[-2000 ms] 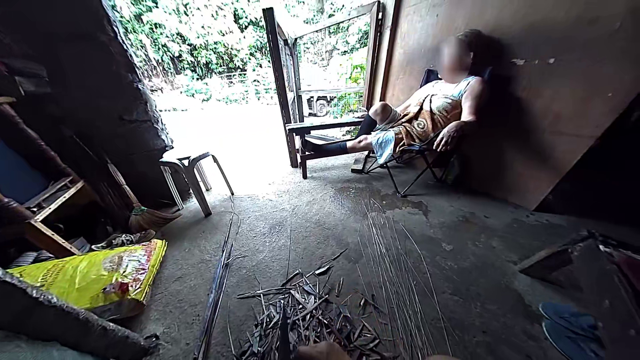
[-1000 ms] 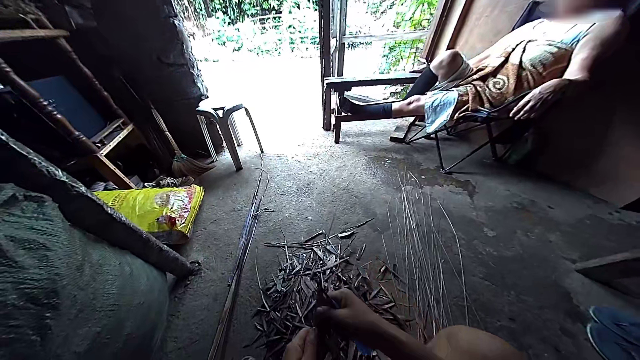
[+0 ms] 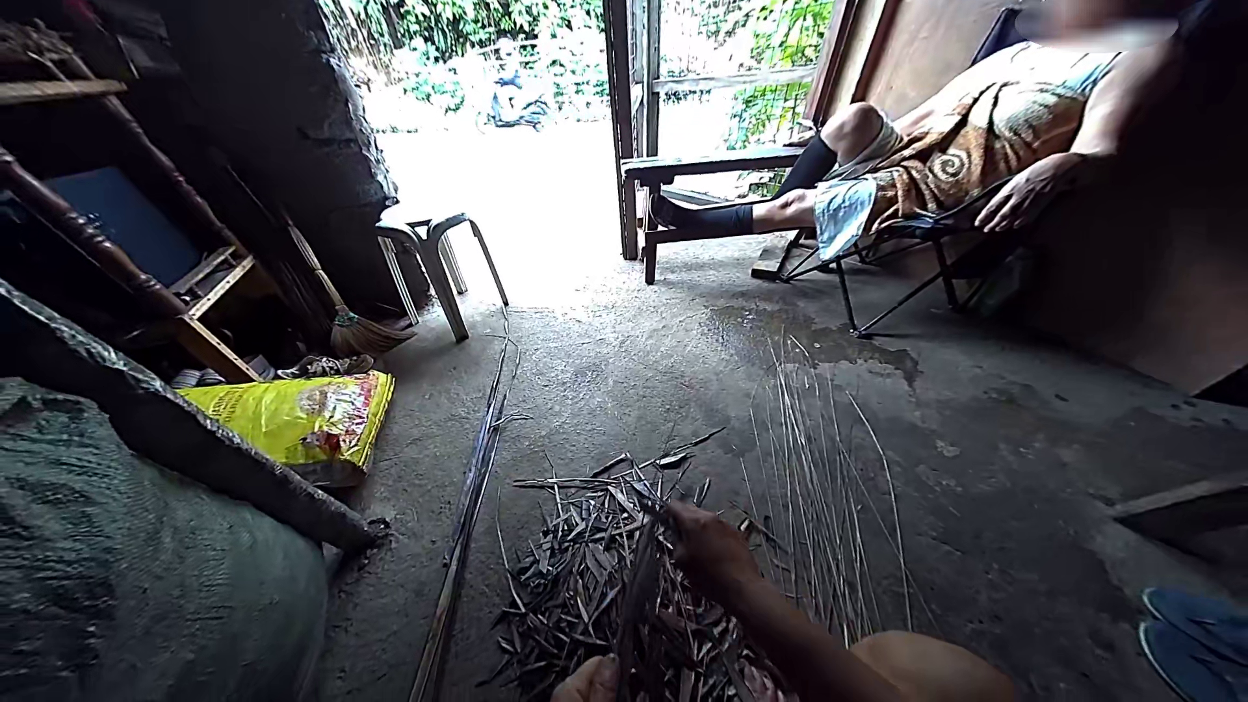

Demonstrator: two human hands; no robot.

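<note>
My right hand (image 3: 704, 546) is closed at the upper end of a dark leaf strip (image 3: 639, 595); a dark, narrow thing, perhaps a blade, shows by its fingers. At the bottom edge, my left hand (image 3: 590, 680) grips the lower part of the strip. Both hands are over a heap of dark dry leaf cuttings (image 3: 575, 585) on the concrete floor. Right of the heap lie thin pale leaf ribs (image 3: 819, 487), spread out lengthwise. Left of it, a bundle of long dark leaf strips (image 3: 468, 517) reaches toward the stool.
A person (image 3: 936, 175) reclines in a folding chair, legs on a wooden bench (image 3: 721, 166). A metal-legged stool (image 3: 439, 253), a broom (image 3: 361, 331) and a yellow sack (image 3: 302, 419) stand or lie at left, near a large green sack (image 3: 146, 565). Blue slippers (image 3: 1199, 643) lie lower right.
The view has tilted down since the first frame. My right hand has moved up and away from my left hand, and the dark strip now shows between them. A motorcycle now shows outside.
</note>
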